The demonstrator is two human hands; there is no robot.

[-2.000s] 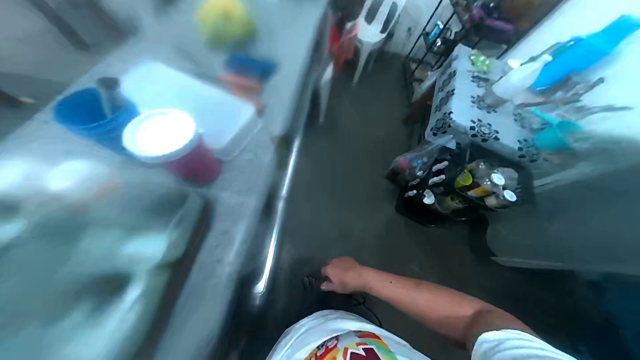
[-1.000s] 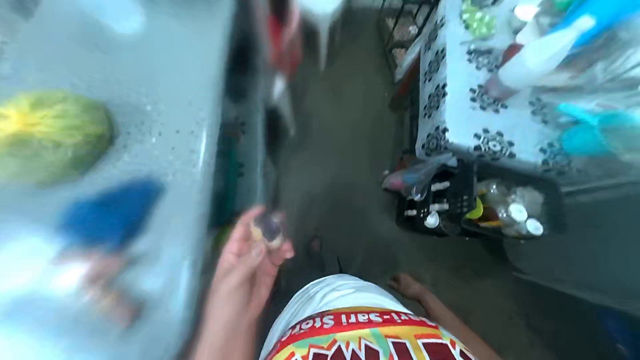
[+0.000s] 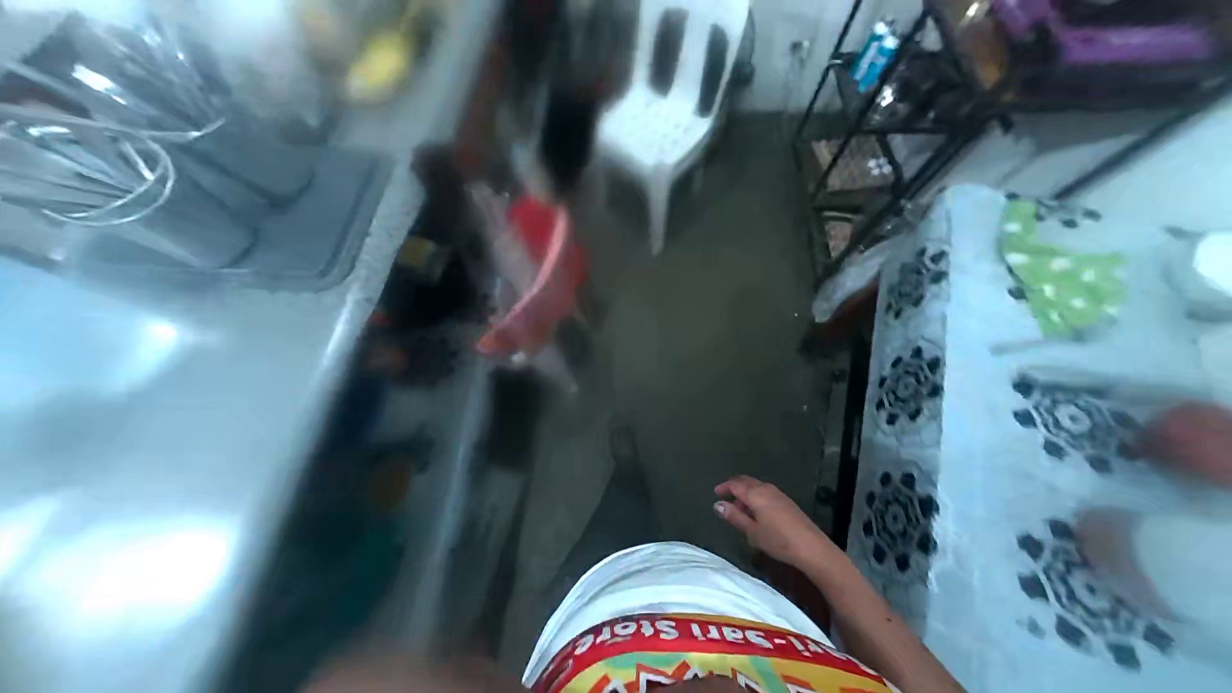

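Note:
My right hand hangs over the floor beside the patterned tablecloth, its fingers loosely bent and apart, with nothing in them. At the bottom edge, left of my shirt, a blurred patch of skin is probably my left arm or hand; its fingers and anything it holds cannot be made out. To the left runs a countertop with a grey tray, wire whisks and a blurred yellow item. A shiny metal surface lies nearer to me.
Ahead stand a white plastic chair and a red plastic basin or basket, blurred, beside the counter. A black metal rack is at the back right. On the table lies a green dotted cloth. Dark floor runs between counter and table.
My left hand, raised with a small round object one second ago, is now mostly out of view. My right hand has come up into clearer view. The view has shifted forward.

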